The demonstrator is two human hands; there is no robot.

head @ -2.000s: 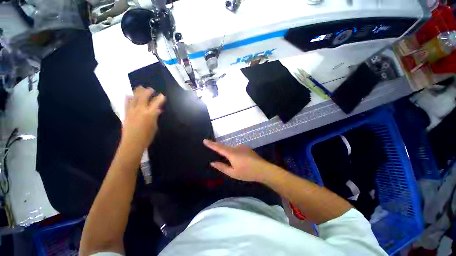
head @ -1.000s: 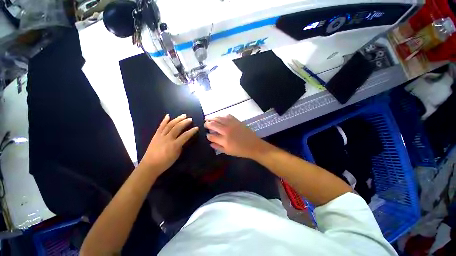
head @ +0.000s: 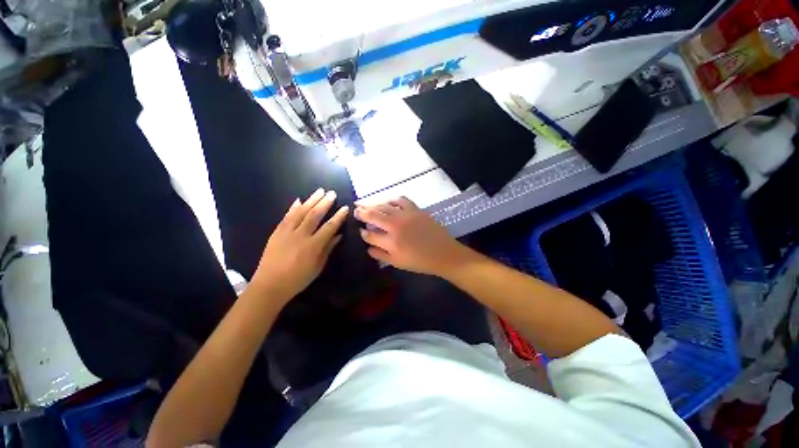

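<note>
A long black garment panel (head: pixel 254 149) lies under the needle area of the white sewing machine (head: pixel 394 52) and hangs over the table's front edge. My left hand (head: pixel 302 245) lies flat on the panel, fingers slightly apart, below the needle. My right hand (head: pixel 403 236) is at the panel's right edge, fingers bent; whether it pinches the cloth is hidden. The presser foot and needle (head: pixel 343 144) are largely lost in the lamp's glare. Small black cut pieces (head: pixel 473 133) lie stacked right of the needle.
Another long black panel (head: pixel 114 201) lies at left. Right of the stack are yellow-green snips (head: pixel 536 121), a blue stick and a dark rectangle (head: pixel 615 125). A blue basket (head: pixel 714 306) with black pieces stands lower right. A red tray (head: pixel 784 74) with a bottle is upper right.
My left hand has come down and right from the panel's upper part to beside my right hand. The panel's far end has moved further up, past the needle. The view has shifted slightly.
</note>
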